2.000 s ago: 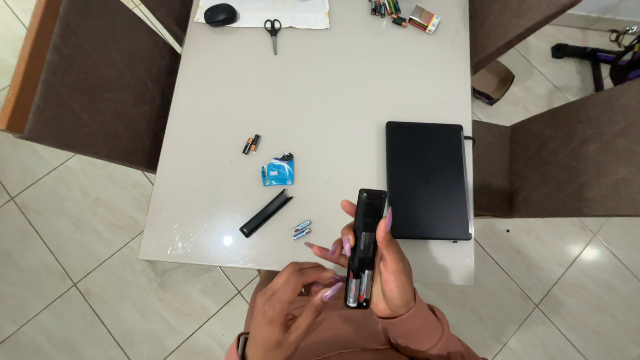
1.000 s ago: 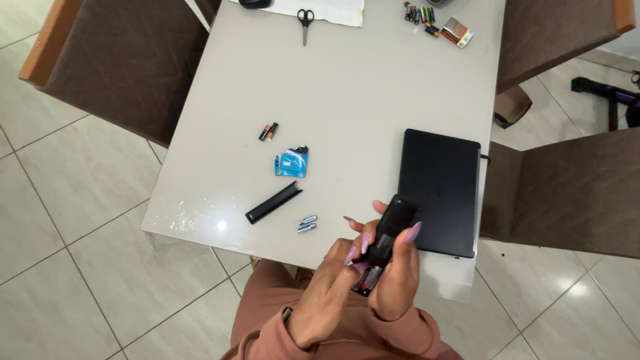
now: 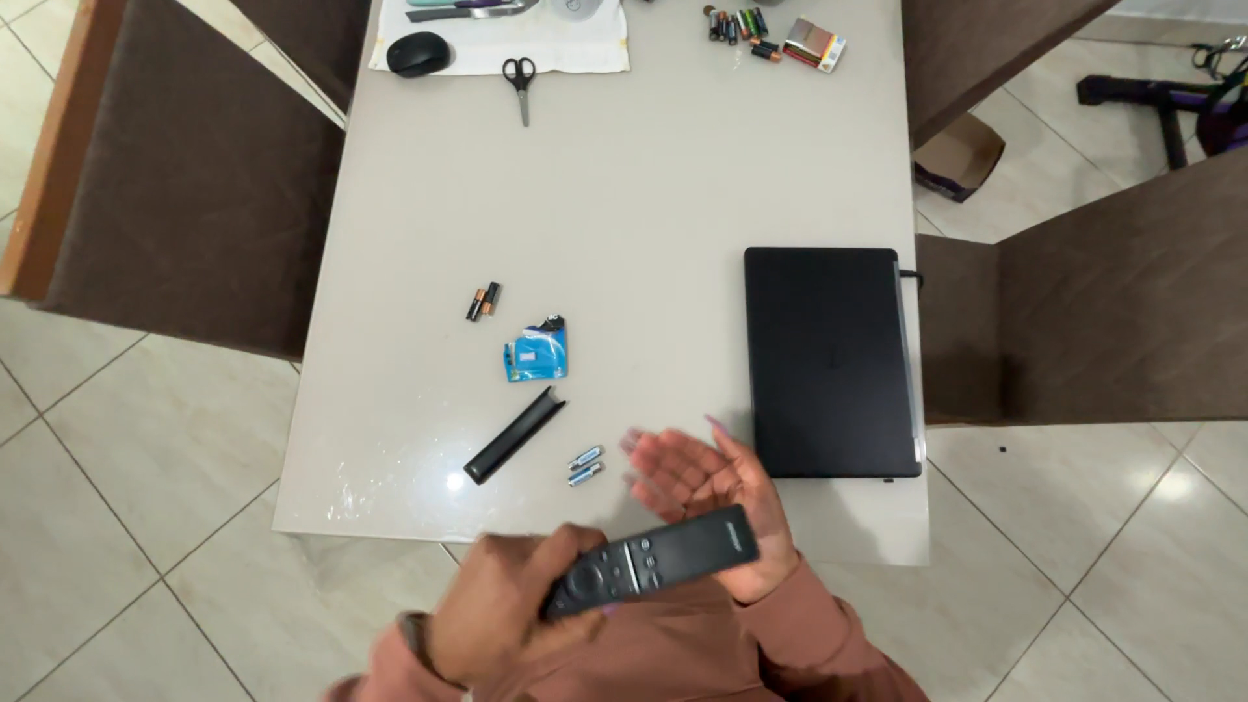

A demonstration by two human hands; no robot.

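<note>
My left hand (image 3: 517, 604) grips the lower end of a black remote control (image 3: 651, 563), its button side facing up. My right hand (image 3: 717, 492) is spread palm up behind the remote's far end, holding nothing that I can see. On the table, left of my right hand, lie two blue-and-silver batteries (image 3: 585, 466). A long black battery cover (image 3: 515, 435) rests slantwise left of them. Beyond it are a torn blue battery package (image 3: 537, 351) and two black-and-copper batteries (image 3: 484, 301). Whether batteries are inside the remote is hidden.
A closed black laptop (image 3: 834, 361) lies at the table's right edge. Scissors (image 3: 521, 90), a black computer mouse (image 3: 418, 54) and a white cloth (image 3: 585, 39) are at the far left. Several loose batteries (image 3: 736, 25) and a small box (image 3: 815, 45) lie far right. Chairs (image 3: 195, 185) flank the table.
The remote has passed from my right hand to my left and is turned over, from its open battery compartment to its buttons. My right hand has opened, palm up.
</note>
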